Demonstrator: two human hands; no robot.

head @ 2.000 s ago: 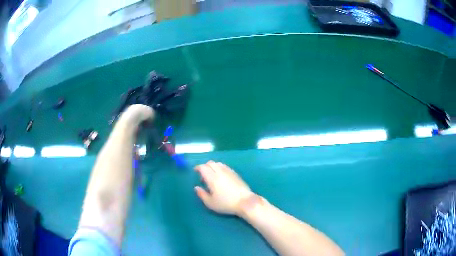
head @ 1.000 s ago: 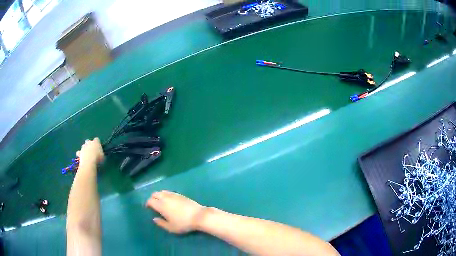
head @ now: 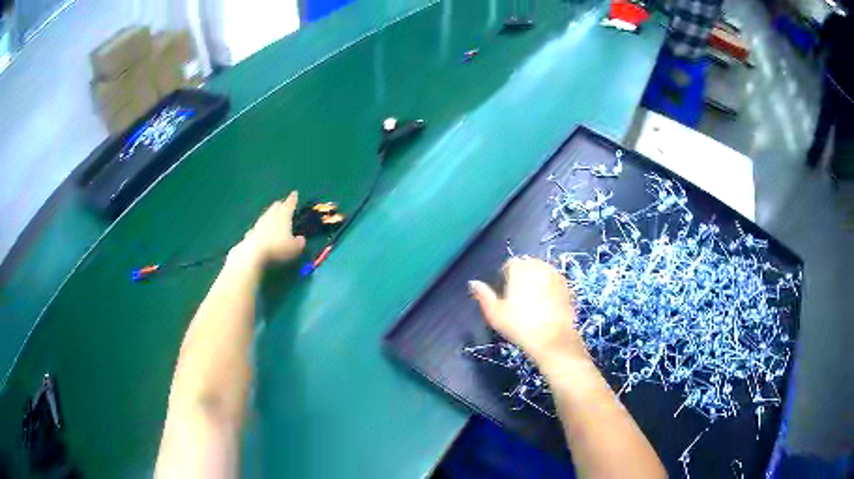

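Observation:
My left hand (head: 279,234) is over the dark green belt, beside a black clamp with copper-orange jaws (head: 320,217); whether its fingers grip the clamp is unclear. That clamp's thin lead runs left to a blue and red connector (head: 146,272). A second black clamp (head: 403,134) lies farther along, its lead running down to a blue and red end (head: 316,261). My right hand (head: 527,297) is in the large black tray (head: 449,318), at the left side of the heap of silvery torsion springs (head: 684,299). Its fingertips are partly hidden, so a grip on a spring cannot be told.
A smaller black tray with springs (head: 103,182) stands across the belt near cardboard boxes (head: 140,70). Black clamps (head: 42,426) lie at the lower left. A white board (head: 698,159) is behind the large tray. People stand at the upper right, near a red item (head: 625,14).
The view has swung right. My left hand has let go of the clamp bunch's leads and moved to a single clamp. My right hand has moved from the bench edge into the spring tray.

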